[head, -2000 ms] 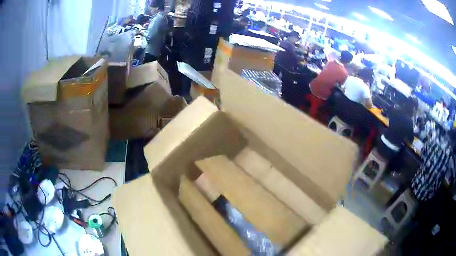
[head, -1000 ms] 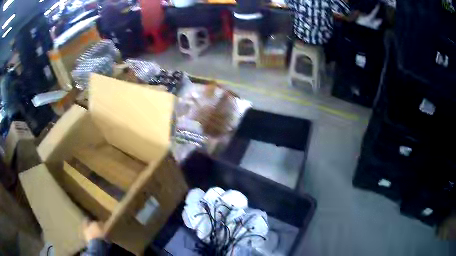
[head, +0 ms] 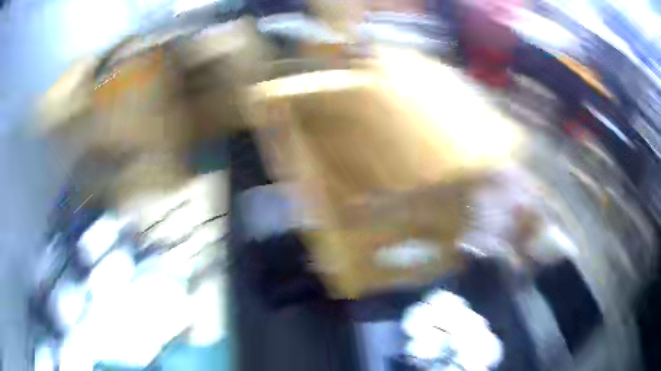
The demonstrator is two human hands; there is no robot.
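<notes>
The view is strongly blurred. A large brown cardboard carton (head: 391, 210) stands open in the middle, its mouth up and tilted in the picture. A pale label shows on its near side. White rounded housings (head: 449, 333) lie in a cluster in a dark crate below and right of the carton. No hand can be made out. A blurred grey-blue patch (head: 272, 210) at the carton's left side cannot be identified.
The bench (head: 210, 253) at the left bears a bright blurred heap of white things and dark cables. Other cartons (head: 138, 101) stand at the upper left. A dark bin (head: 569, 297) is at the right, with pale wrapping (head: 507, 210) behind it.
The view has swung back left, so the carton sits mid-picture and the bench shows again. The hand seen at the carton's flap one second ago can no longer be made out.
</notes>
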